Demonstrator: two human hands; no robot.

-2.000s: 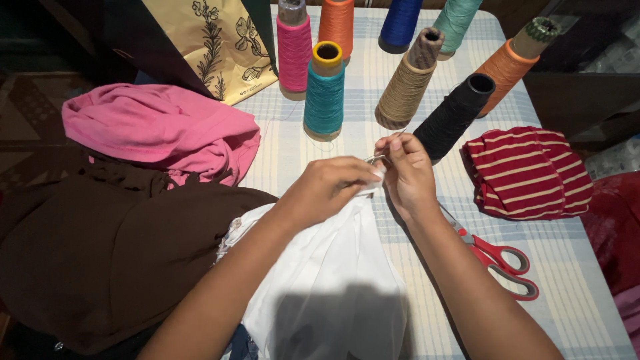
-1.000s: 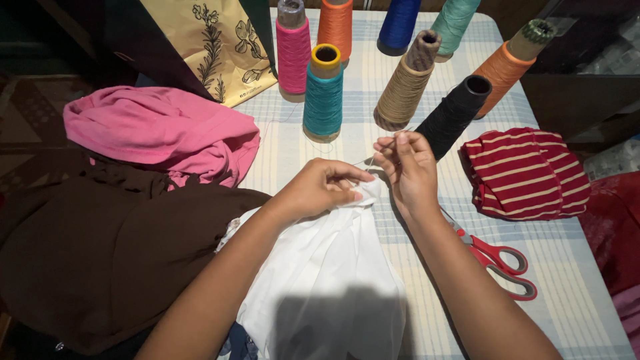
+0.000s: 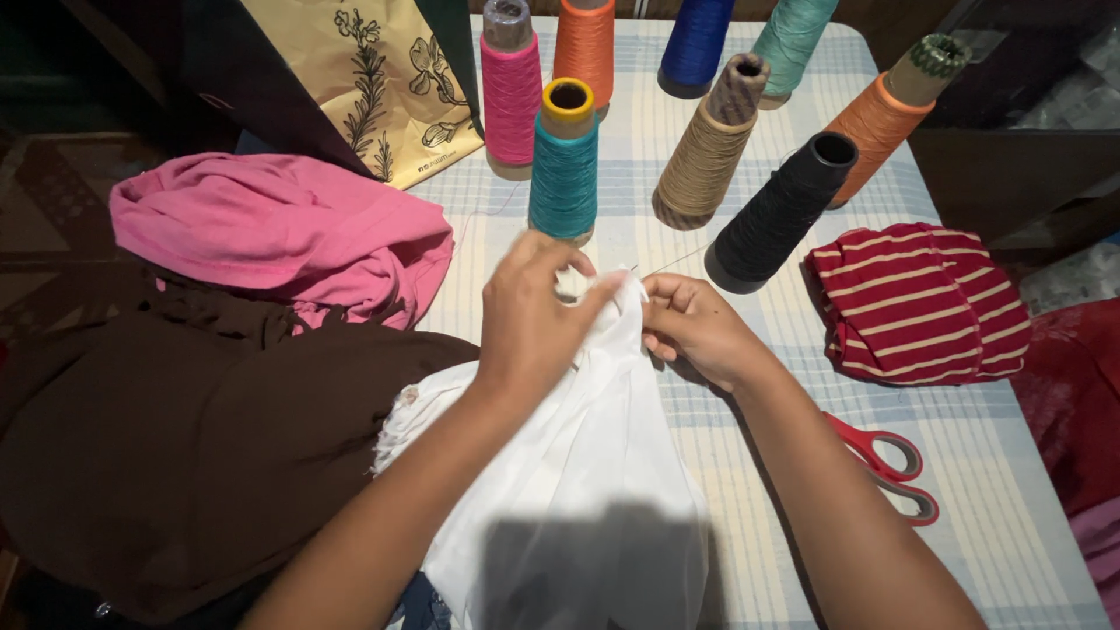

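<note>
White fabric (image 3: 595, 420) with a frayed left edge hangs from both my hands. My left hand (image 3: 538, 306) pinches its gathered top edge between thumb and fingers. On the other side of that edge, my right hand (image 3: 696, 324) has its fingertips closed against the fabric. A thin needle-like tip (image 3: 634, 269) shows just above the cloth, and a fine dark thread (image 3: 678, 259) runs from there toward the black thread cone (image 3: 779, 214). What lies between my right fingertips is hidden. Red-handled scissors (image 3: 892, 464) lie partly behind my right forearm.
Behind my hands stand teal (image 3: 564, 175), pink (image 3: 512, 105), tan (image 3: 707, 157) and other thread cones. Pink cloth (image 3: 280, 227) and dark brown cloth (image 3: 192, 446) lie left, near a paper bag (image 3: 394, 87). A folded red striped cloth (image 3: 919, 306) sits right on the checked tablecloth (image 3: 752, 455).
My right hand has come down from its raised place beside the black cone to the fabric's edge. My left hand has turned more upright, still at the top of the cloth.
</note>
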